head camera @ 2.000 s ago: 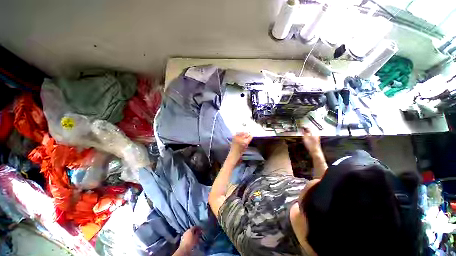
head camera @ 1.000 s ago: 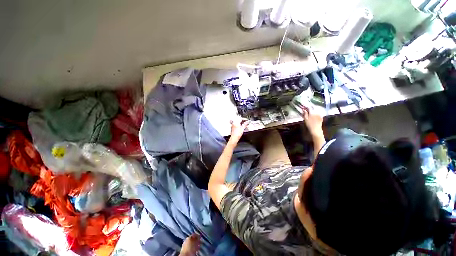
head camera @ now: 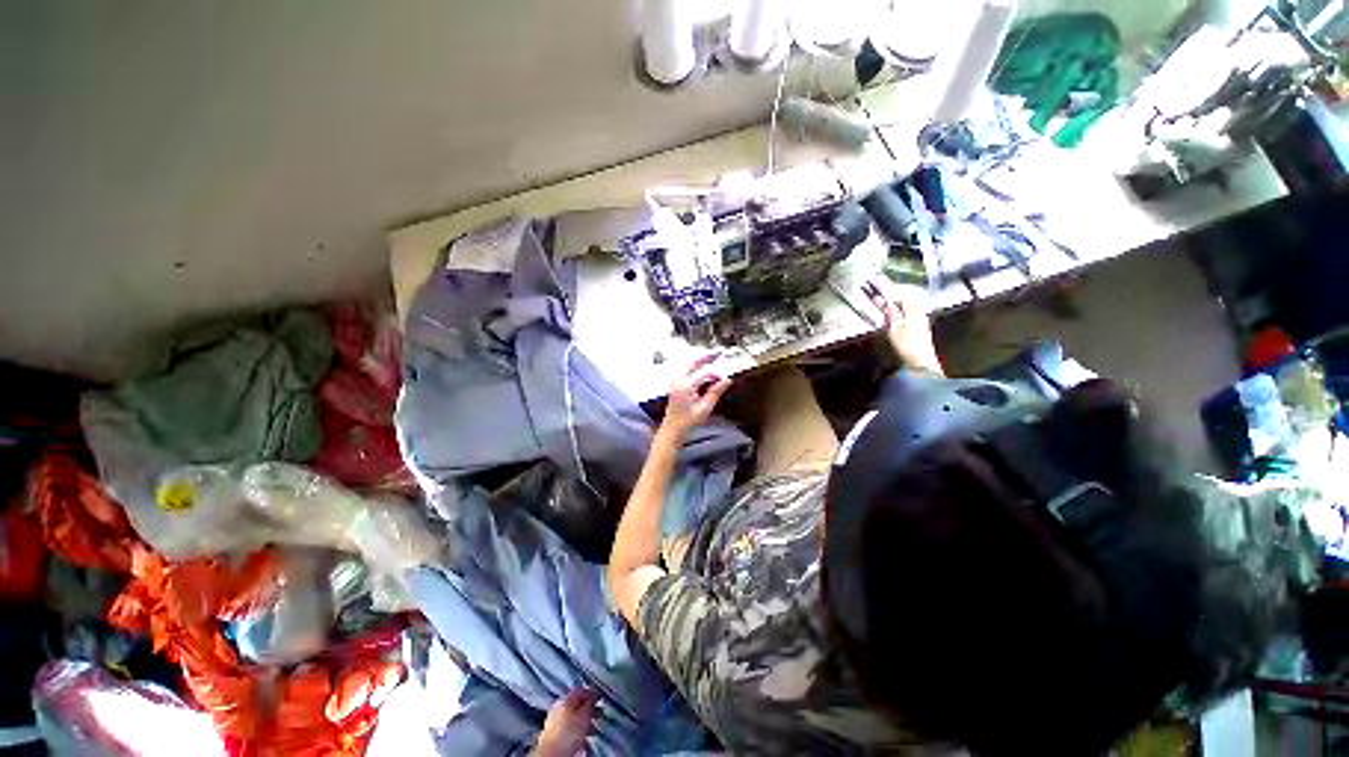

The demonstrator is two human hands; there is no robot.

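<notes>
A pale industrial sewing machine [head camera: 740, 244] with a dark mechanism and a row of dark knobs stands on a narrow table. Another person's two hands are at its front edge, one left of the needle area and one to the right. At the bottom edge, a small cut-off patch of skin, apparently my left hand [head camera: 567, 725], lies against the grey-blue garment pieces [head camera: 488, 348]. Its fingers are too small and blurred to tell whether it holds anything. My right hand is out of the picture.
A seated person in a camouflage shirt [head camera: 740, 629] and dark cap fills the lower right. Thread cones [head camera: 669, 42] stand behind the machine, and grey-blue strips [head camera: 984, 222] lie right of it. Orange cloth [head camera: 193, 606] and a clear plastic bag [head camera: 281, 503] are on the left floor.
The view has shifted and turned, so the table now slants and sits further left. The seated person's cap has moved left in the picture. That person's hands remain at the machine's front.
</notes>
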